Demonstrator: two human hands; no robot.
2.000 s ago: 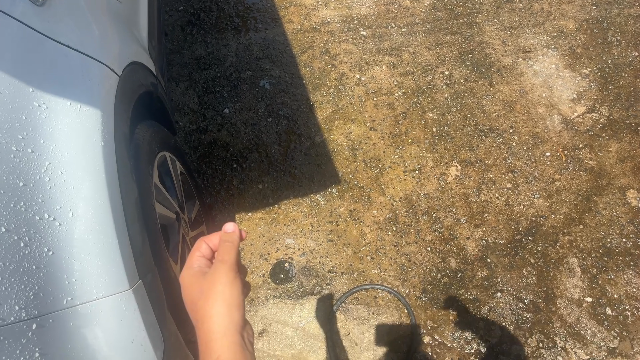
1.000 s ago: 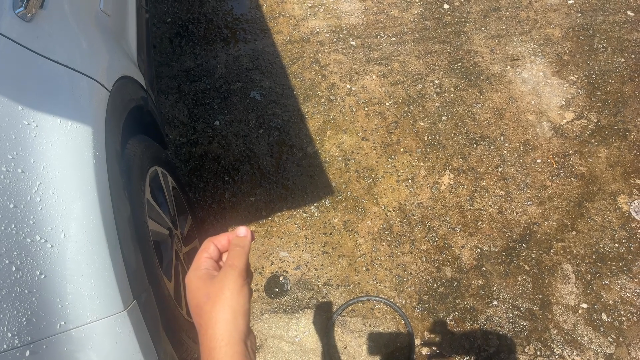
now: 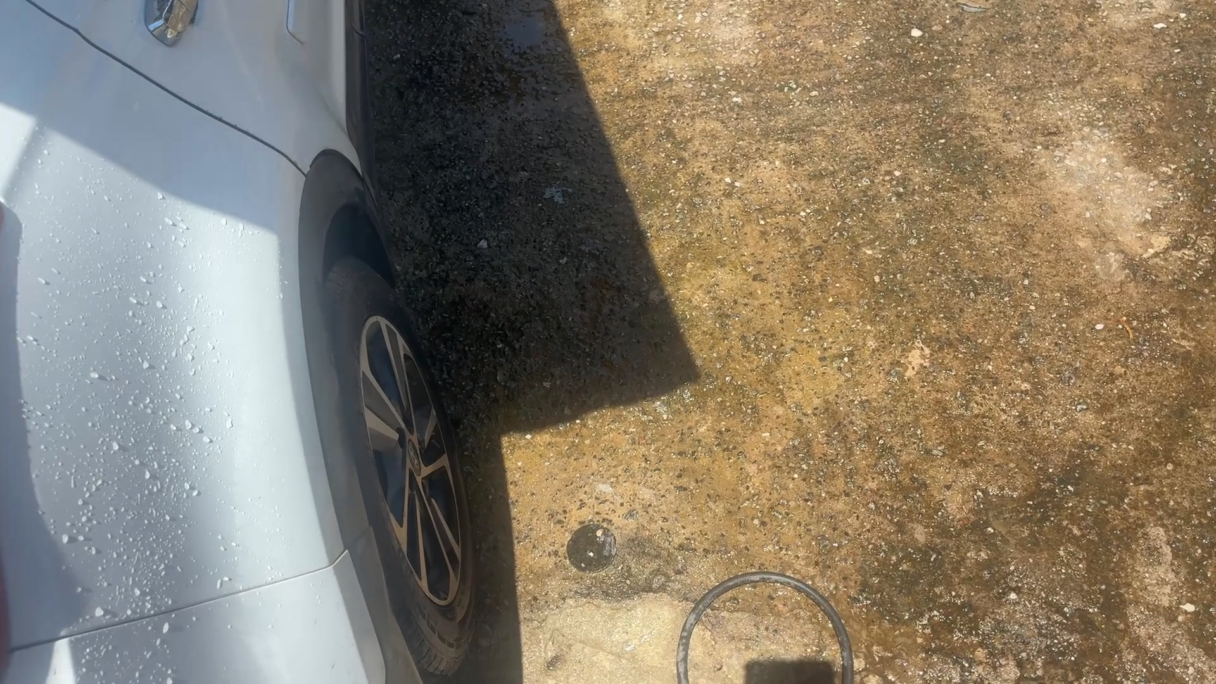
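Observation:
Neither my left hand nor my right hand shows in the head view. At the left stands a light-coloured car, its body panel (image 3: 142,408) dotted with water drops. Its alloy wheel (image 3: 413,456) has a black tyre and sits under a dark arch trim (image 3: 328,285). A chrome door handle (image 3: 172,19) is at the top left. On the ground at the bottom, a dark hose (image 3: 765,577) curves in an arc, cut off by the frame's lower edge.
Rough, stained concrete ground (image 3: 855,332) with small stones spreads right of the car. A small round dark cover (image 3: 591,547) is set in it near the wheel. The car's shadow (image 3: 513,237) falls across the ground beside it.
The hand that was in front of the wheel, thumb and fingertips pinched together, has gone out of view. The shadows at the bottom have mostly left the frame.

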